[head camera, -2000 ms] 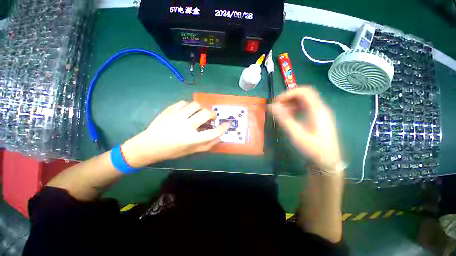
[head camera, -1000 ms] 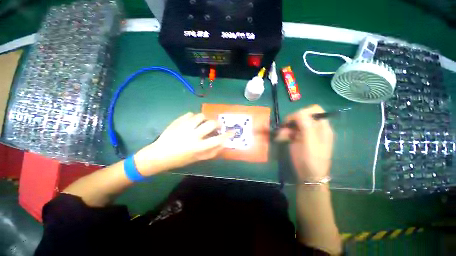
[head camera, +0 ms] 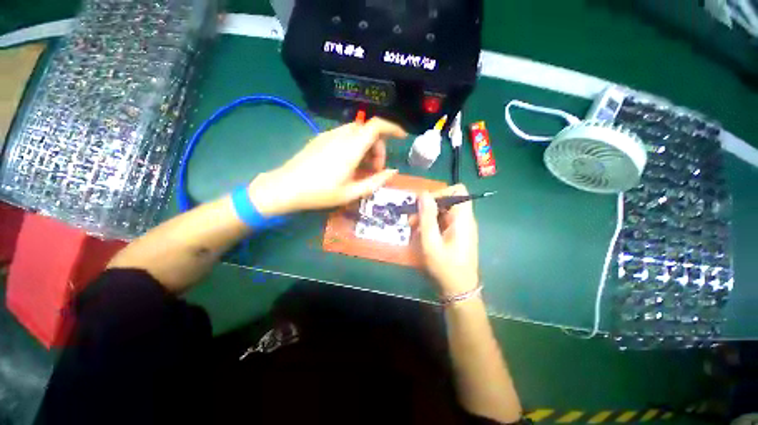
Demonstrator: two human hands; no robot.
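The white square fixture (head camera: 371,227) with a dark centre lies on the orange-brown mat (head camera: 345,235). My right hand (head camera: 451,241) is at the fixture's right edge and holds a thin dark tool (head camera: 468,198), seemingly tweezers, with its pale tip pointing right. My left hand (head camera: 337,166) is raised over the mat's upper left, in front of the black box, thumb and fingers apart. I see nothing in it. The small dark part at the fixture's centre is too blurred to make out.
The black power box (head camera: 378,50) stands behind the mat. A white squeeze bottle (head camera: 425,148), a pen-like tool (head camera: 456,148) and a red packet (head camera: 482,149) lie beyond the mat. A fan (head camera: 595,156) and blister tray (head camera: 673,241) are right; blue cable (head camera: 188,158) and clear trays (head camera: 104,116) left.
My left hand has lifted off the fixture and moved up toward the black box. My right hand has moved left to the fixture's edge with the dark tool still in it. The view has shifted slightly.
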